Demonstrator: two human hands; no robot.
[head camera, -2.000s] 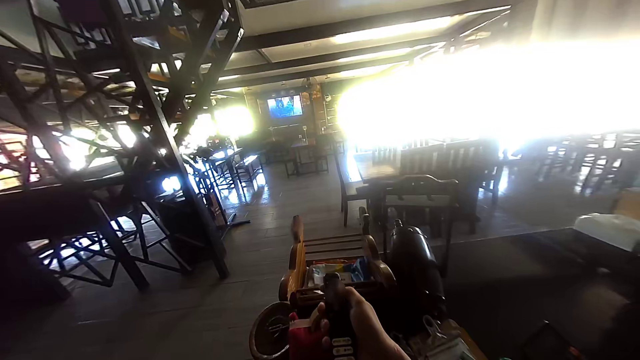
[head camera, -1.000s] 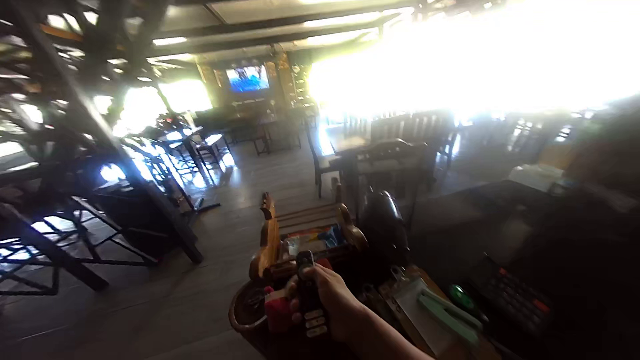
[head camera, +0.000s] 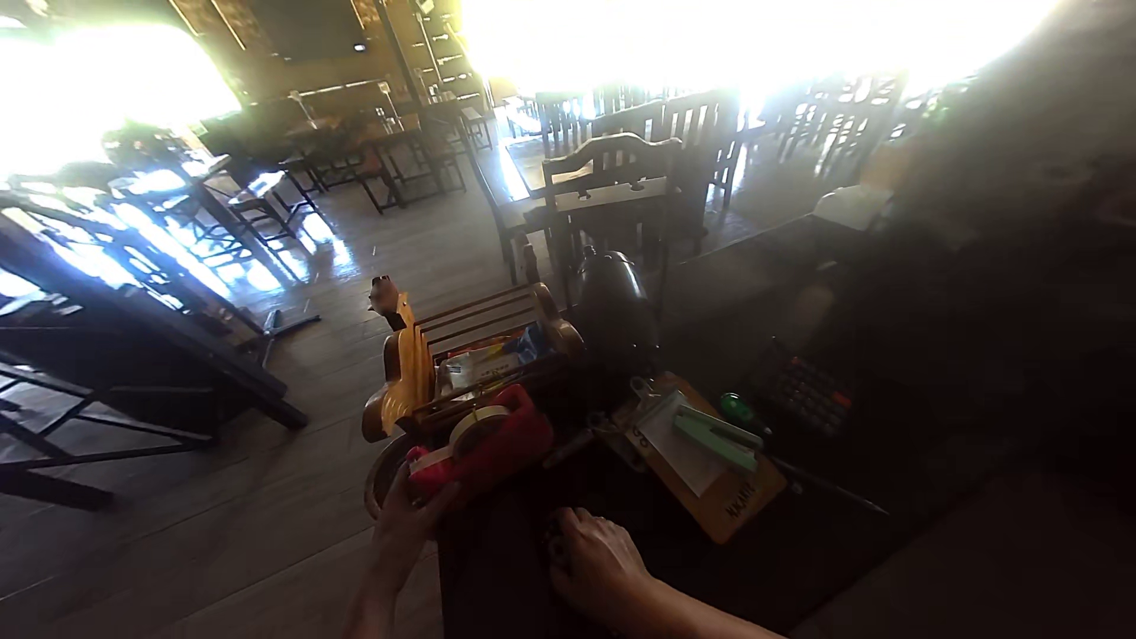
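Note:
My left hand (head camera: 415, 508) is closed around the near end of a red tape dispenser (head camera: 508, 446) with a roll of tape in it. My right hand (head camera: 596, 555) rests low over the dark counter, its fingers curled at a dark object that is hard to make out, to the right of the dispenser. Just beyond the dispenser is a wooden slatted holder (head camera: 408, 368) with guitar-shaped sides, holding packets. Right of my right hand lies a wooden clipboard (head camera: 735, 510) with paper and a light green stapler (head camera: 717, 438) on it.
A black rounded object (head camera: 616, 297) stands behind the clipboard. A dark calculator (head camera: 809, 394), a green round item (head camera: 735, 408) and a pen (head camera: 834, 486) lie at the right. A round dark rim (head camera: 380, 479) shows at the counter's left edge. Wooden chairs (head camera: 612, 177) and tables stand beyond.
The dark remote control that my hand held up earlier is no longer raised. My left hand now holds the red tape dispenser, and my right hand is down at the counter. The view has tilted down.

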